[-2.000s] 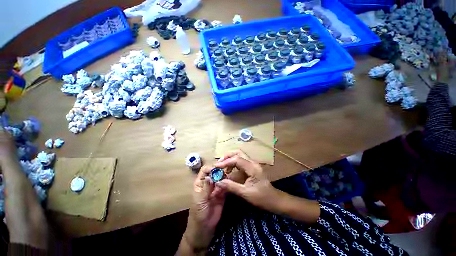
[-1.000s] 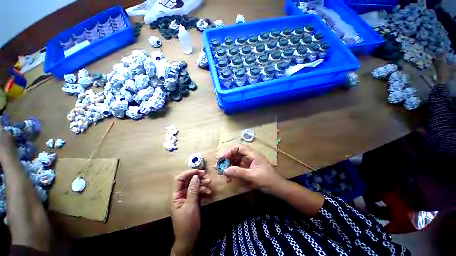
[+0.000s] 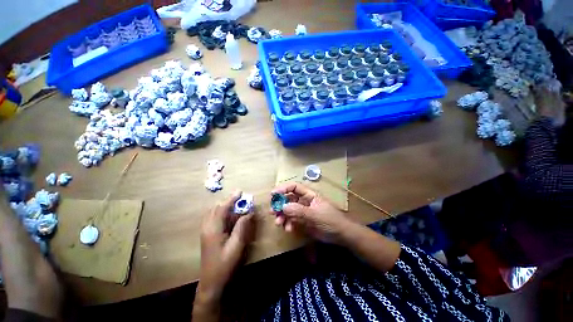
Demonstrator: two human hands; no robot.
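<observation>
My right hand holds a dark grey-green round part between thumb and fingers, its hollow side facing up. My left hand has its thumb and fingers around a white bumpy body part with a dark opening facing me. The two parts are apart. A small white glue dish sits on a cardboard pad beyond my right hand. A thin glue stick lies from the pad towards the table edge. Small pale pieces lie beyond my left hand.
A blue tray holds rows of assembled pieces. A heap of white parts and a glue bottle are at back left. Another person's arm is at left, near a second pad. Another person's sleeve is at right.
My left hand let go of the dark part, moved left, then closed around the white body part on the table. My right hand keeps the dark part.
</observation>
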